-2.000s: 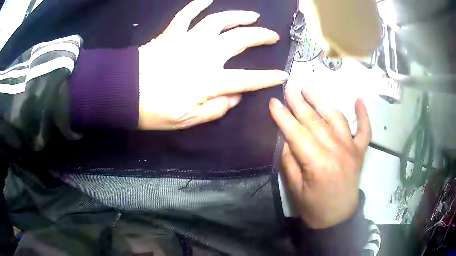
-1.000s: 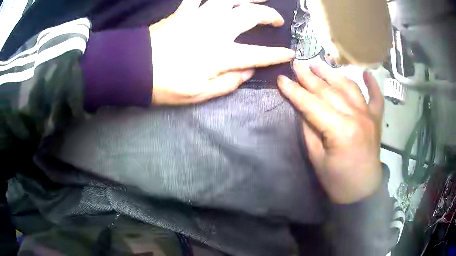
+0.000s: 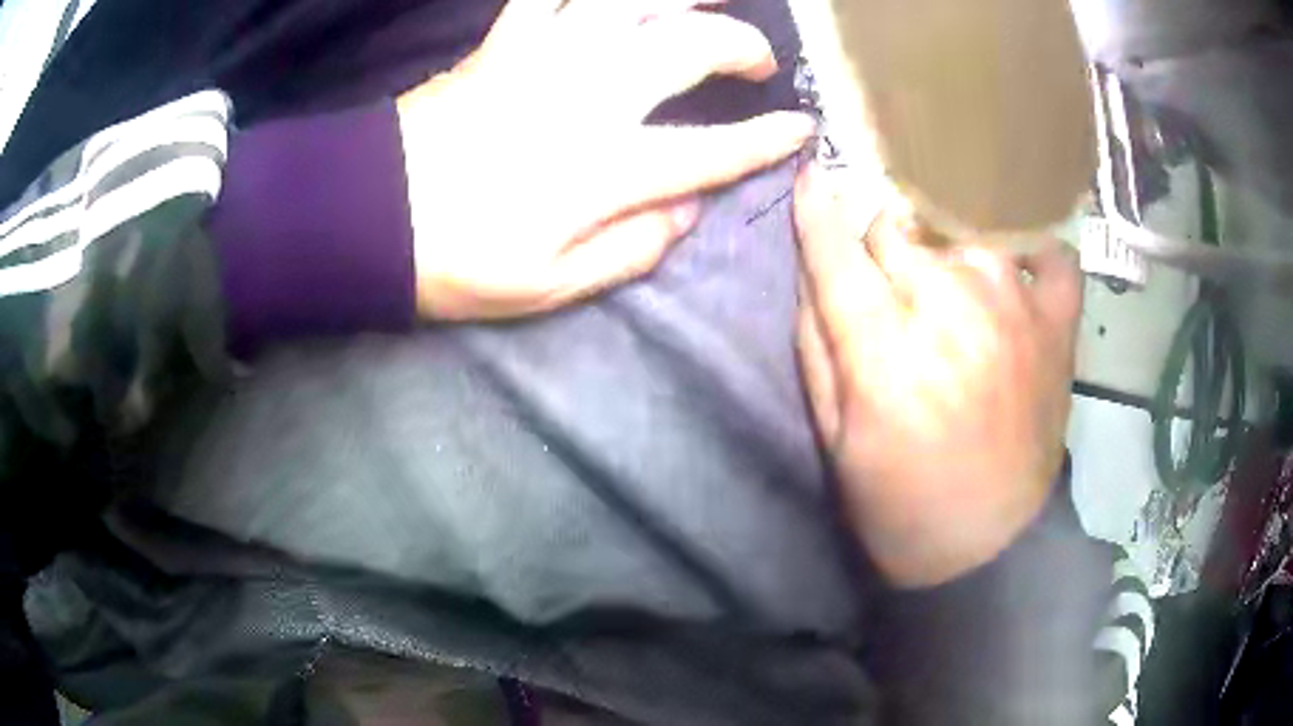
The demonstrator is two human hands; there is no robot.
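Note:
The garment piece (image 3: 567,468) lies across the table edge and my lap, grey face up in front and dark purple-black farther off. My left hand (image 3: 567,170) rests flat on it, fingers apart, its index fingertip at the cloth's right edge. My right hand (image 3: 943,383) lies at that edge near the left fingertip, its fingers partly bent; whether it pinches the cloth cannot be told. A short loose thread (image 3: 773,207) lies between the hands. The needle area is mostly hidden by glare and a blurred tan shape (image 3: 971,114).
A ridged white part (image 3: 1113,253) and thin pale bars (image 3: 1110,135) stand at the upper right. A dark green cable (image 3: 1202,404) hangs in loops at the far right. Part of the white table (image 3: 1120,447) shows beside my right wrist.
The garment piece has moved away from me, so its grey face now reaches up to my left fingers. A cross seam has passed out of sight. My right hand has moved up, its fingers more bent.

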